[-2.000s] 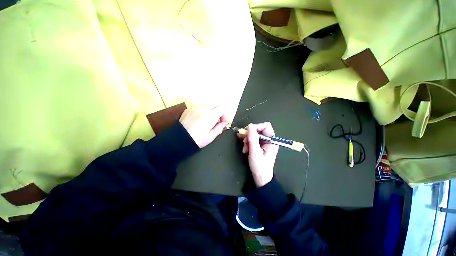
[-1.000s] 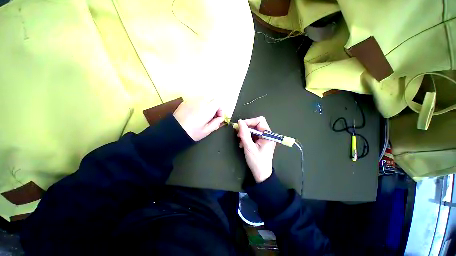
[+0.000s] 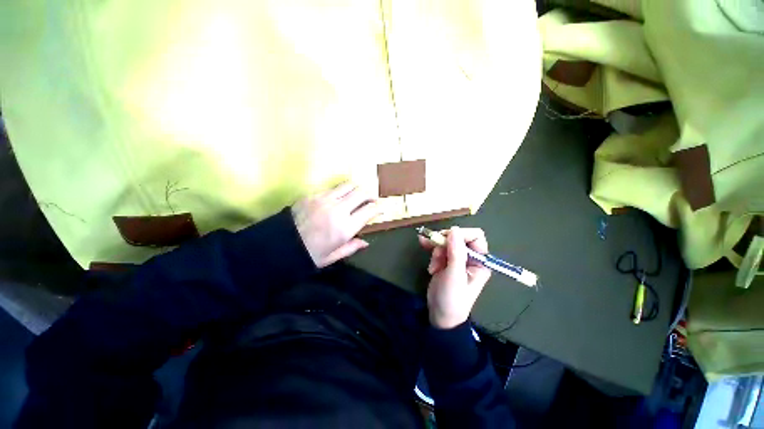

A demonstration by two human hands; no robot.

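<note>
A yellow tote bag [image 3: 251,100] lies flat on the dark table, partly washed out by light. A brown label patch [image 3: 402,178] sits on its centre seam, just above the brown bottom trim [image 3: 427,219]. A second brown patch [image 3: 159,229] with loose thread ends [image 3: 172,194] is further left. My left hand [image 3: 335,226] lies on the bag's lower edge at the left end of the visible trim, fingers slightly spread. My right hand [image 3: 458,272] holds the white thread burner pen [image 3: 503,266], its tip close below the trim; contact cannot be told.
More yellow bags [image 3: 729,100] with brown patches are heaped at the right. A small yellow-handled tool [image 3: 639,302] lies by a black cord on the dark table [image 3: 570,276]. Small blue bits [image 3: 601,227] and a loose thread [image 3: 515,192] lie on the table.
The view has shifted left, so things appear further right. The bag now lies with its patch and trim exposed; my left hand has left the bag's corner and rests left of the patch.
</note>
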